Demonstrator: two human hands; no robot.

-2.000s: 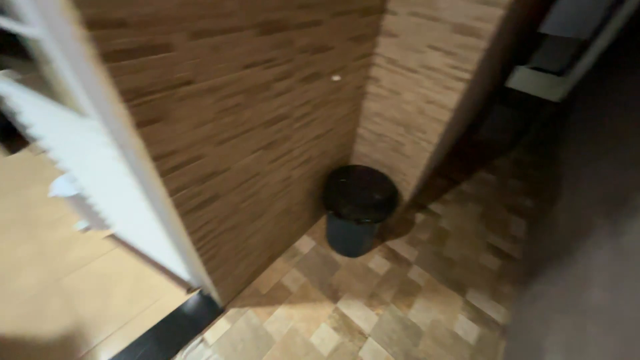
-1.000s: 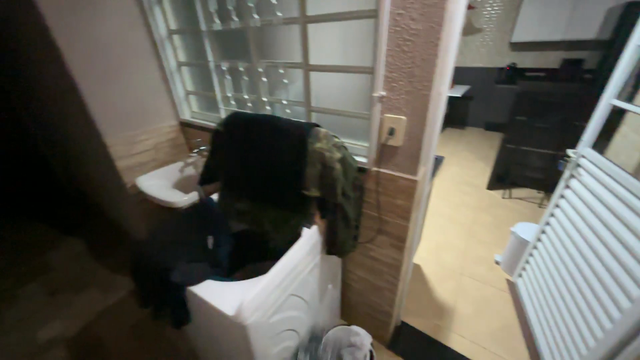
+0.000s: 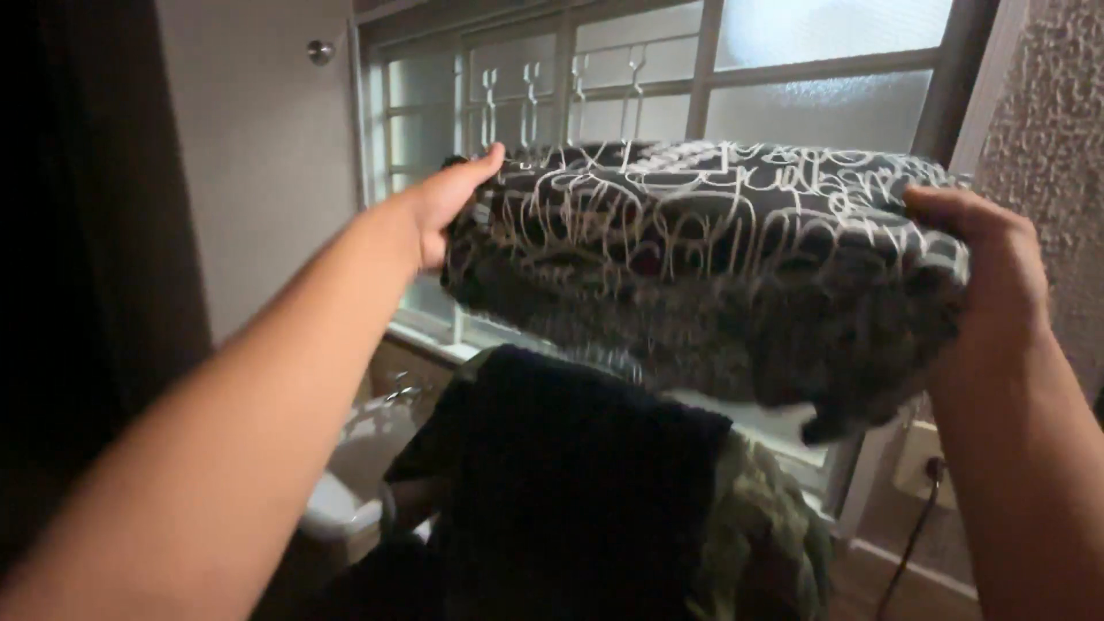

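A folded dark fabric bundle (image 3: 690, 216), its top printed with pale script-like lines and its lower part grey and fluffy, is held up in front of the window. My left hand (image 3: 453, 203) grips its left end, thumb on top. At the right end my right hand (image 3: 992, 250) clasps it, its fingers partly hidden. Below the bundle hang a black cloth (image 3: 586, 483) and a camouflage-patterned garment (image 3: 759, 517), draped over something that they cover. The bundle is blurred by motion.
Behind stands a barred window (image 3: 621, 95) with frosted panes. A white sink (image 3: 345, 492) with a metal tap is at the lower left. On the right, a wall outlet (image 3: 923, 461) has a plugged-in cord. The far left is very dark.
Both my hands have come into view, holding up the patterned bundle, which neither earlier frame shows. The view has swung to the window and moved closer to the draped clothes.
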